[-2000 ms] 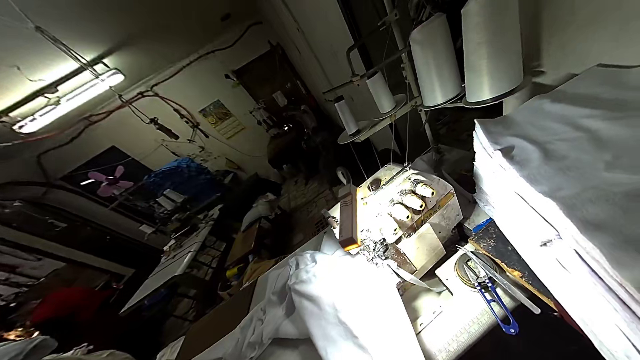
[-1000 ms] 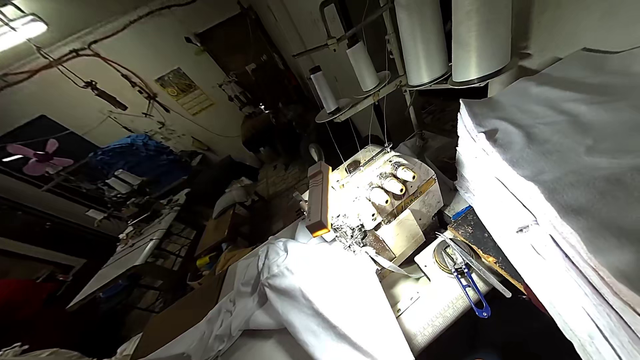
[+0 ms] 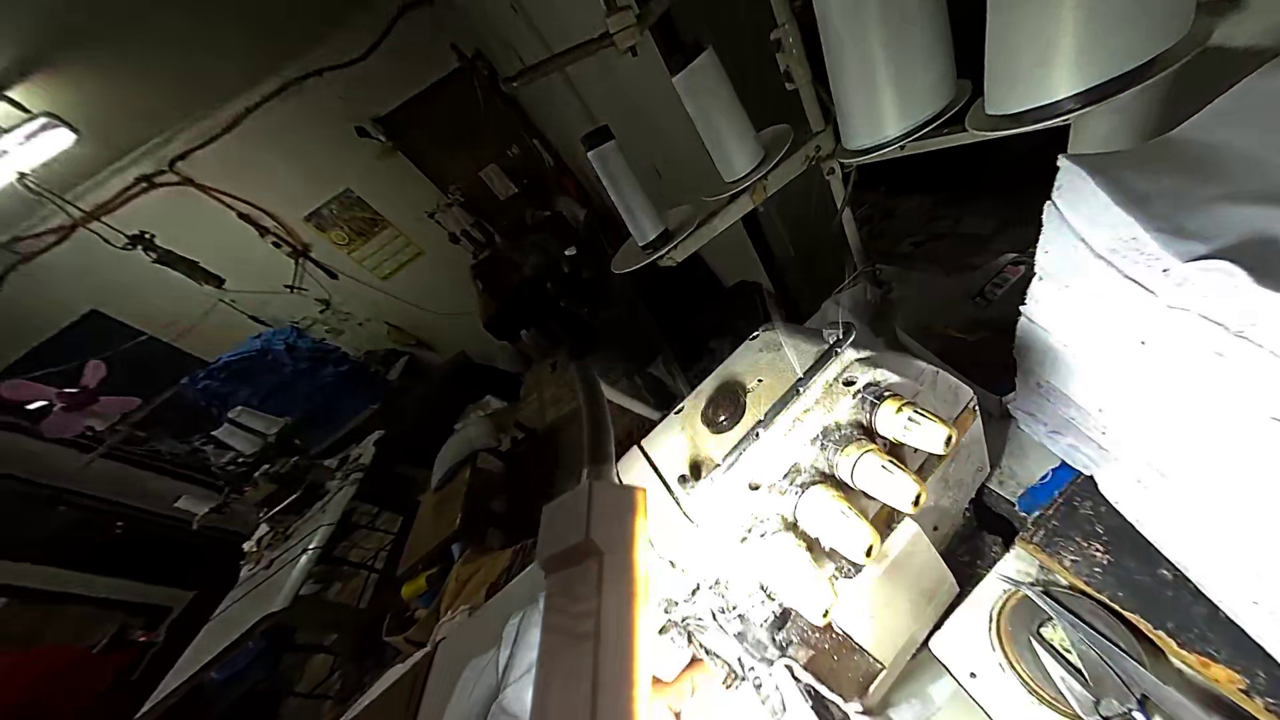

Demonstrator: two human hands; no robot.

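Note:
An overlock sewing machine (image 3: 800, 430) with several tension knobs stands at centre right, brightly lit by a lamp (image 3: 590, 600) on a bendable neck. Beside its lint-covered needle area, at the bottom edge, a small part of what look like fingers (image 3: 680, 688) shows in the glare. I cannot tell which hand it is or whether it holds anything; the rest of both hands is out of view. White cloth (image 3: 515, 650) lies left of the lamp. Scissors (image 3: 1075, 650) rest over a round dish at the lower right. Thread runs down to the machine from above.
A tall stack of white cloth (image 3: 1150, 330) stands at the right. Thread cones (image 3: 885, 70) sit on a stand above the machine. Behind at the left are a long table (image 3: 270, 580), a blue covering (image 3: 290, 380) and a pink fan (image 3: 70, 400).
The view has moved closer to the machine and lower. The white cloth seen widely in front of the machine earlier is now mostly outside the frame. Fingers now show at the bottom edge.

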